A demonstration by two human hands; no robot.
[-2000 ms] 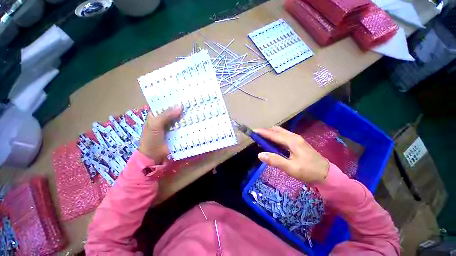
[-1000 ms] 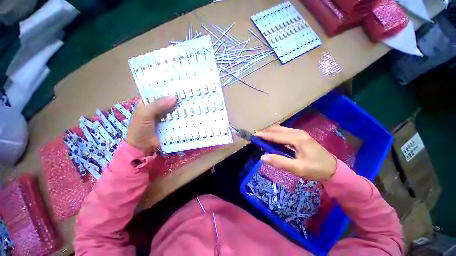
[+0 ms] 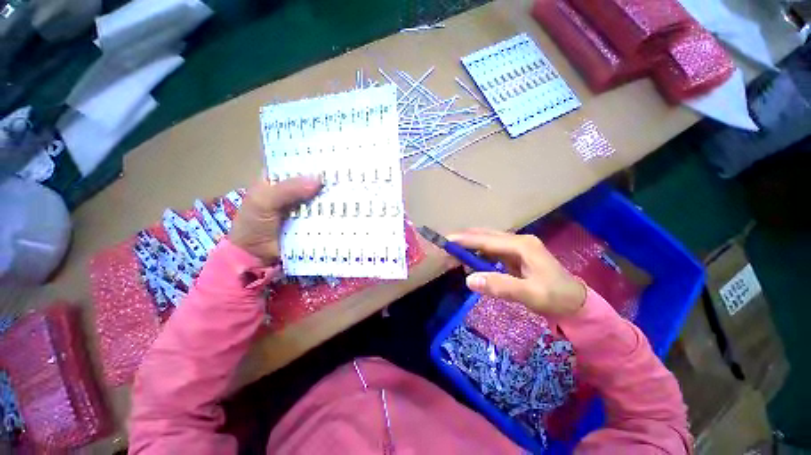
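My left hand (image 3: 268, 213) holds a white PCB panel (image 3: 342, 191) by its left edge, thumb on the face, which carries rows of small dark parts. The panel is held up over the bench with its face towards me. My right hand (image 3: 525, 274) holds diagonal cutters (image 3: 458, 251) with dark blue handles. The metal jaws point up and left, just right of the panel's lower right edge and apart from it. Single PCBs (image 3: 182, 253) lie piled on pink bubble wrap (image 3: 116, 324) left of my left hand.
White waste strips (image 3: 445, 124) lie crossed behind the panel. Waiting PCB panels (image 3: 520, 86) and small scraps (image 3: 592, 140) are farther right. Bubble-wrapped packs (image 3: 622, 44) stand at the far right, another pack (image 3: 53, 382) at the left. A blue bin (image 3: 662, 244) with loose boards is below the bench edge.
The panel has turned more upright and its lower right corner has moved away from the cutter jaws. The left hand still holds it, and the cutters remain in the right hand.
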